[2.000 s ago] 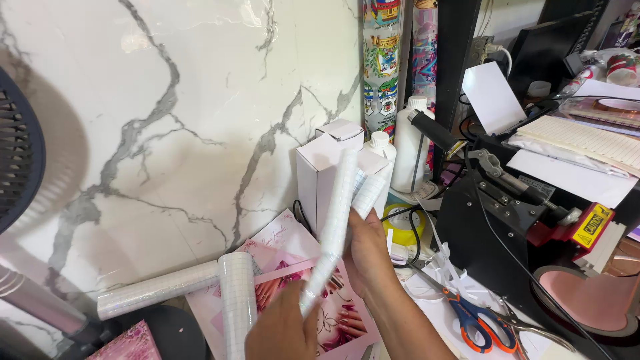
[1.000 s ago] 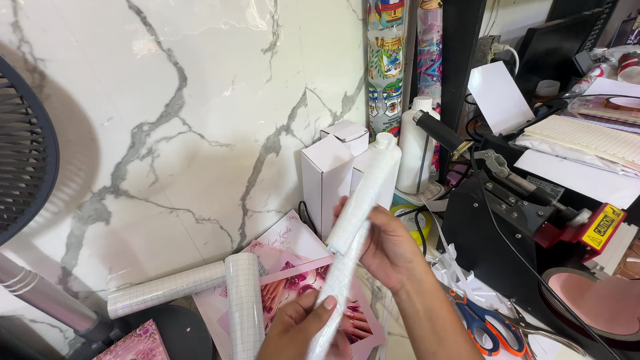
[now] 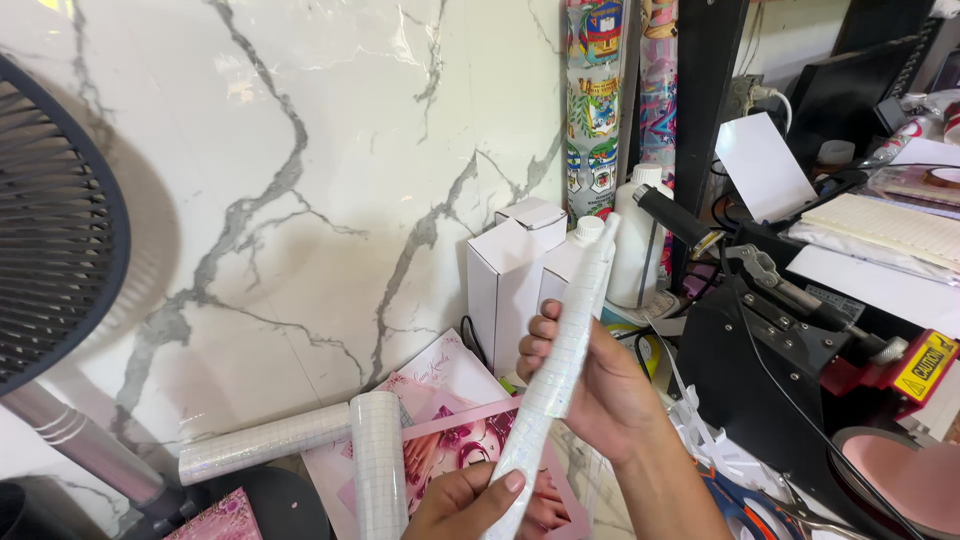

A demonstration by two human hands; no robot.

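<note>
A long, narrow roll of glossy film with a grid pattern (image 3: 559, 367) slants across the middle of the head view, held between both hands. My left hand (image 3: 465, 499) grips its lower end, thumb on top. Higher up, my right hand (image 3: 592, 375) has its fingers curled around the roll from behind. A thicker gridded roll (image 3: 379, 457) stands out to the left of my left hand, over pink printed sheets (image 3: 431, 450). Another gridded roll (image 3: 262, 442) lies against the foot of the marbled wall. The held roll's bottom end is cut off by the frame.
Behind the hands are white boxes (image 3: 504, 300) and white plastic bottles (image 3: 634, 240). A black heat press (image 3: 757, 360), scissors (image 3: 739, 499) and paper scraps (image 3: 701, 435) crowd the right. At left stand a fan (image 3: 56, 225) and a pink spiral notebook (image 3: 217, 521).
The two overlapping gridded pieces between my hands now lie nearly in one line as a long, narrow roll. Both hands still hold on.
</note>
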